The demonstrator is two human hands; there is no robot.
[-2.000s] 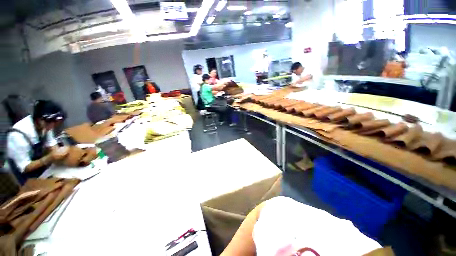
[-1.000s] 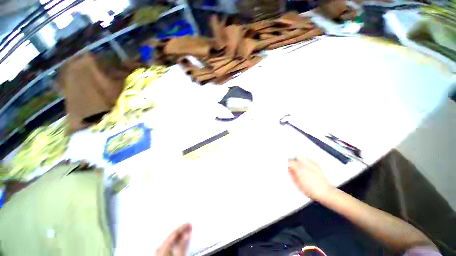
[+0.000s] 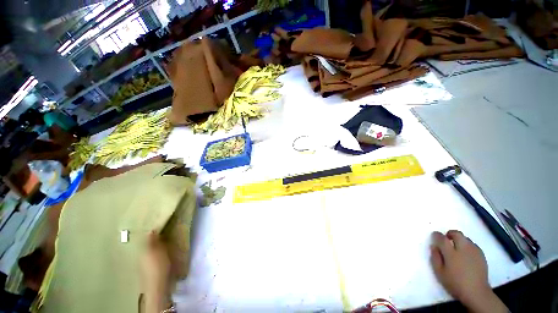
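Observation:
My left hand (image 3: 156, 264), blurred, is at the right part of the olive-tan panel stack (image 3: 104, 214); whether its fingers grip the edge cannot be told. A small white piece (image 3: 125, 236) lies on the top panel. My right hand (image 3: 460, 263) is on the white tabletop (image 3: 391, 244) at the right, fingers curled in, with nothing seen in it. The bright yellow template (image 3: 263, 191), with a black strip, lies across the table ahead. A mallet (image 3: 483, 215) lies right of it. A glue bottle (image 3: 376, 133) lies on black and white cloth (image 3: 358, 144).
A blue box (image 3: 226, 162) of small tabs stands behind the template's left end, with loose tabs (image 3: 212, 193) nearby. Yellow strips (image 3: 245, 101) and brown pieces (image 3: 342, 49) lie at the rear. Grey board (image 3: 508, 147) and a slim red and black tool (image 3: 520, 231) are at right.
The view has swung from the workshop and other workers down to the table. Since one second ago, my left hand has moved onto the panel stack, and my right hand's fingers have curled in.

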